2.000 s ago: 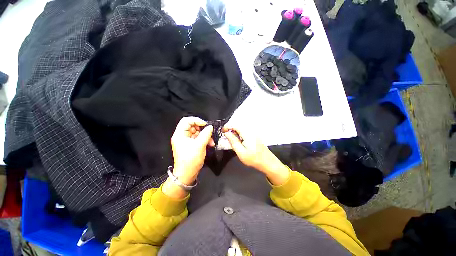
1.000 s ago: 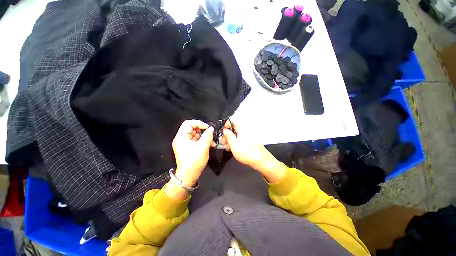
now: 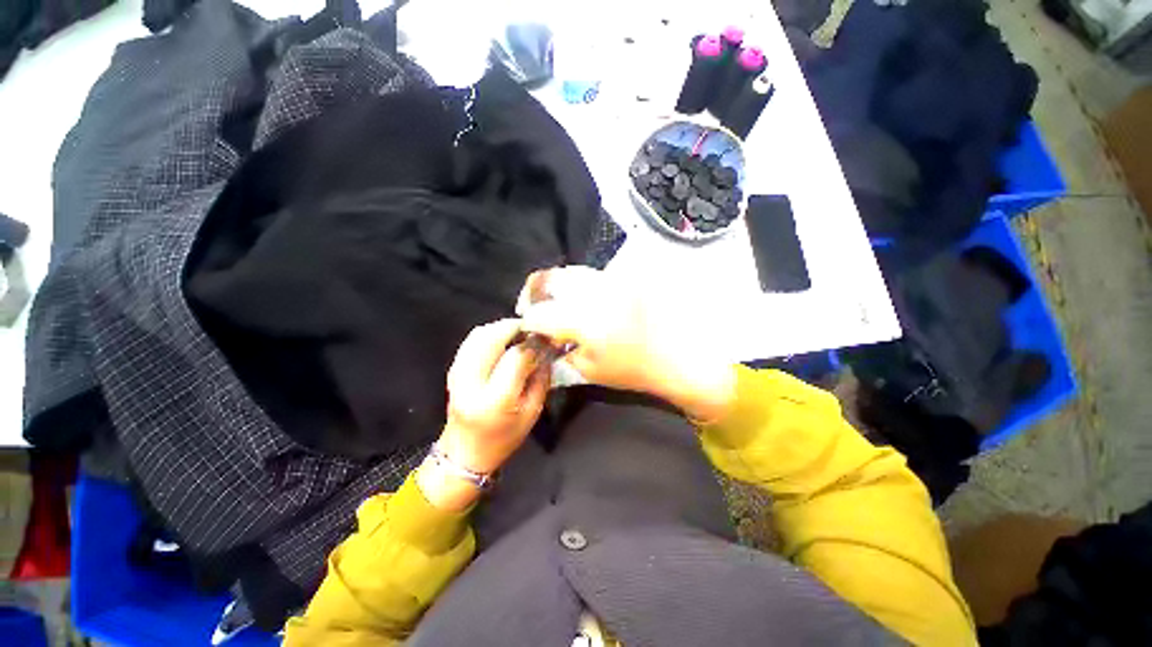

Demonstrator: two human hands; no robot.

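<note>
A large dark garment [image 3: 392, 253] lies heaped on the left, with a fine light check outside and plain black inside. My left hand [image 3: 497, 389] pinches a dark edge of the garment at the table's near edge. My right hand [image 3: 604, 331] is over it, fingers bent and touching the left fingertips. Its fingertips are partly hidden and bright, so what they hold cannot be told. No needle, thread or button can be made out between the hands.
A bowl of dark buttons [image 3: 686, 181] stands on the white table [image 3: 821, 307], with a smartphone [image 3: 777, 243] to its right. Dark thread cones [image 3: 724, 84] with pink tops stand behind it. A greyish wrap [image 3: 523, 53] lies at the far side. Blue crates [image 3: 1030, 331] hold dark garments.
My right hand has moved left and up, over my left fingertips, and its back now faces up. My left hand keeps the pinched edge. The view has shifted slightly.
</note>
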